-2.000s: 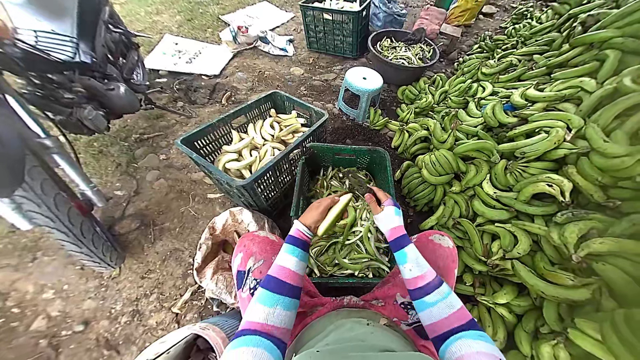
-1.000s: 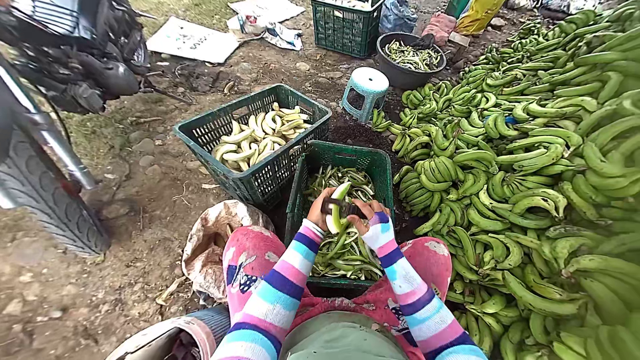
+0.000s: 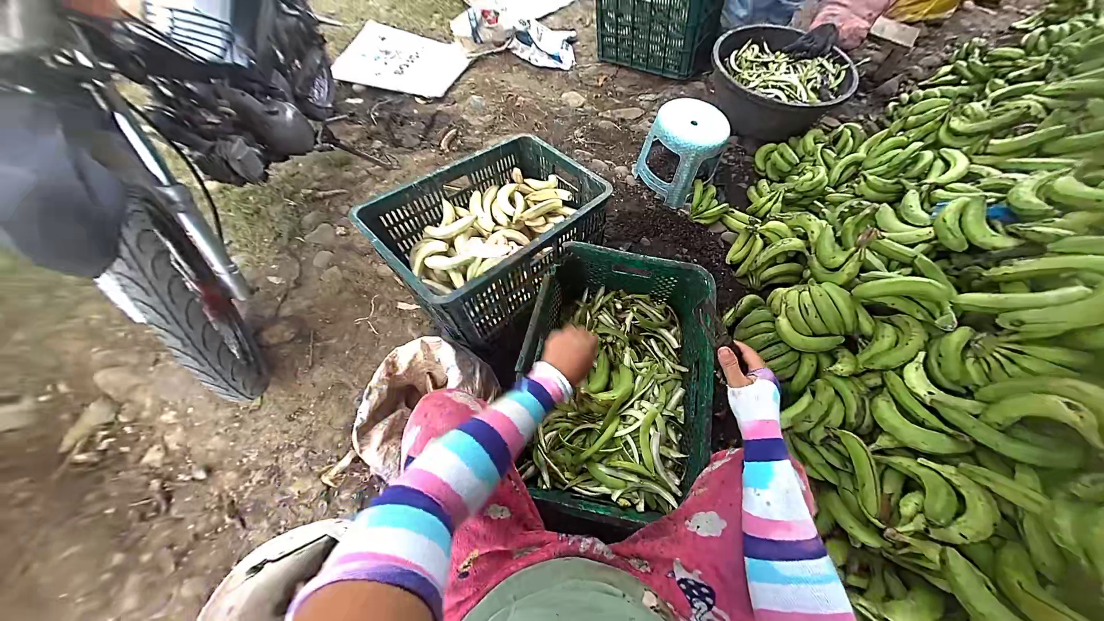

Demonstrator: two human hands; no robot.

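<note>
My left hand [image 3: 571, 352], fingers curled and blurred, hangs over the left part of a green plastic crate [image 3: 705, 285] between my knees; whether it holds anything is hidden. That crate holds green plantain peels [image 3: 638, 423] and a few green plantains [image 3: 601, 371]. At the crate's right edge is my right hand [image 3: 740, 364], thumb and fingers bent, a dark thing partly visible beside them that I cannot make out. Peeled plantains [image 3: 500, 216] lie in a second green crate [image 3: 388, 237] to the front left. A large heap of green plantains [image 3: 906, 345] spreads along my right side.
A light blue plastic stool [image 3: 686, 142] stands ahead, near a black tub [image 3: 742, 108] of peels. Another green crate [image 3: 660, 39] is farther back. A motorcycle [image 3: 185, 267] stands at left. A crumpled sack [image 3: 423, 388] lies by my left knee, and a white board [image 3: 401, 59] lies on the dirt.
My hands were together over the peel crate around a partly peeled plantain. They have moved apart, the left a little forward and the right to the crate's right edge. That plantain is no longer seen between them.
</note>
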